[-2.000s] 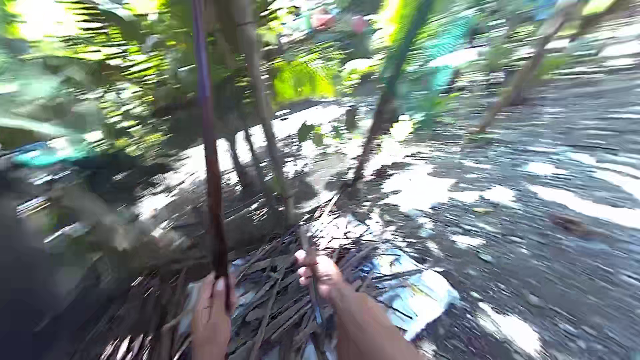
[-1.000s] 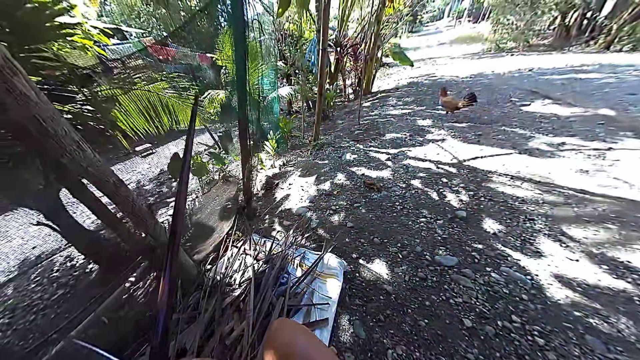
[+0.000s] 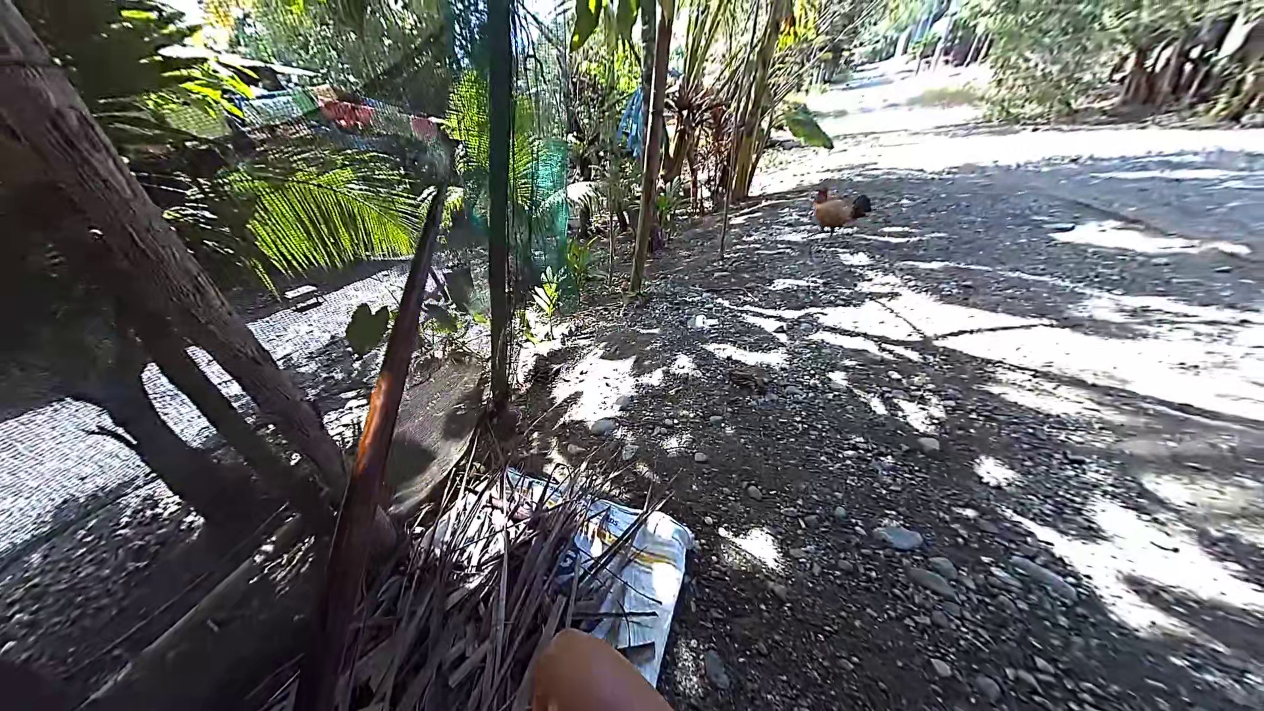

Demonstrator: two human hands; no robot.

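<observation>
Neither of my hands shows in the head view; a bare knee (image 3: 592,676) juts up at the bottom edge. A long reddish-brown stalk (image 3: 370,444), perhaps a palm frond rib, slants upright left of centre, its lower end running out of view. Right of it lies a pile of dry split palm strips (image 3: 484,602), partly over a white printed woven sack (image 3: 642,563) on the ground. What holds the stalk, if anything, is hidden.
A leaning tree trunk (image 3: 188,267) stands at the left, netting (image 3: 79,444) beyond it. A post (image 3: 501,217) with green mesh rises behind the pile. A brown hen (image 3: 837,210) stands on the stony ground (image 3: 849,494) further back, near slender trunks.
Two seconds ago both hands showed, the left at the upright stalk and the right on a thin strip; both are out of view now. The view has swung to the right.
</observation>
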